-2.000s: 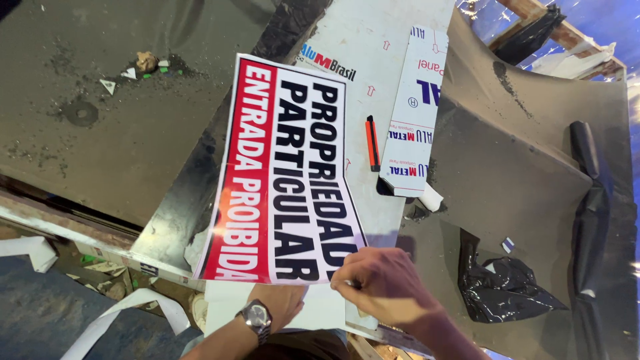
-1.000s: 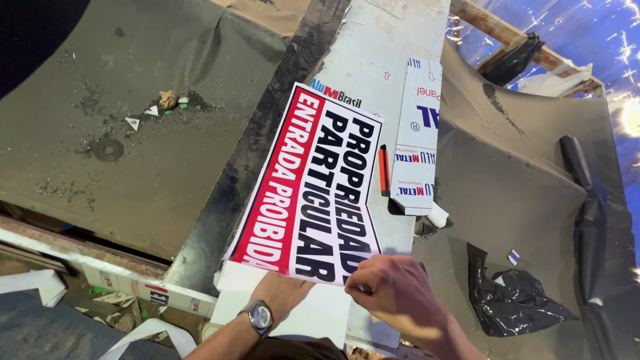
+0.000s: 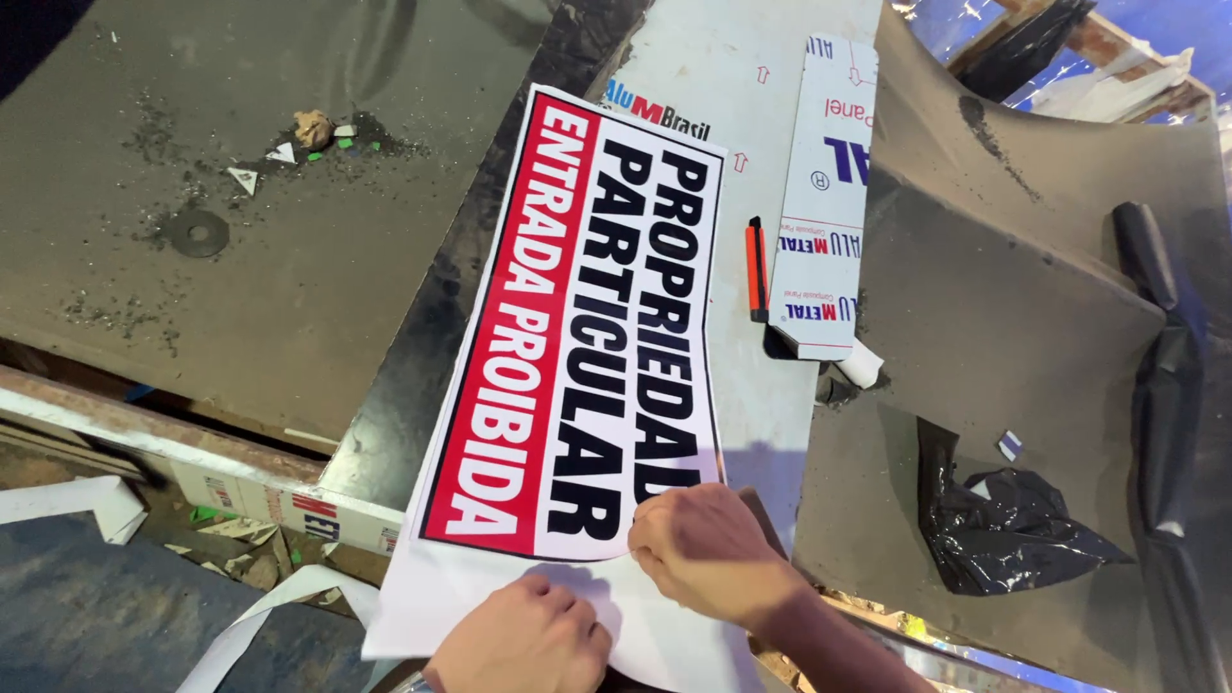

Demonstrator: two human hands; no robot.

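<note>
A printed vinyl sign sheet [image 3: 577, 327], red and white with large black lettering, lies slightly curved over a pale composite panel [image 3: 760, 395]. My right hand [image 3: 707, 553] pinches the sign's lower right corner, fingers curled over it. White backing paper [image 3: 433, 597] stretches below the print. On that paper rests my left hand [image 3: 529, 630], fingers bent; whether it grips the paper's edge cannot be told. Right of the sign, an orange and black utility knife [image 3: 757, 269] lies beside a white printed strip of composite panel [image 3: 818, 192].
A crumpled black plastic piece [image 3: 1001, 529] lies on the dark sheet at right, near a rolled black sheet [image 3: 1155, 385]. At left are a flat washer-like disc [image 3: 199, 233], a crumpled brown lump [image 3: 313, 129] and small scraps. White paper strips [image 3: 289, 597] curl at lower left.
More white backing paper shows below the print. My left hand now lies over that paper, and its wristwatch has mostly dropped out of view. My right hand still holds the sign's corner.
</note>
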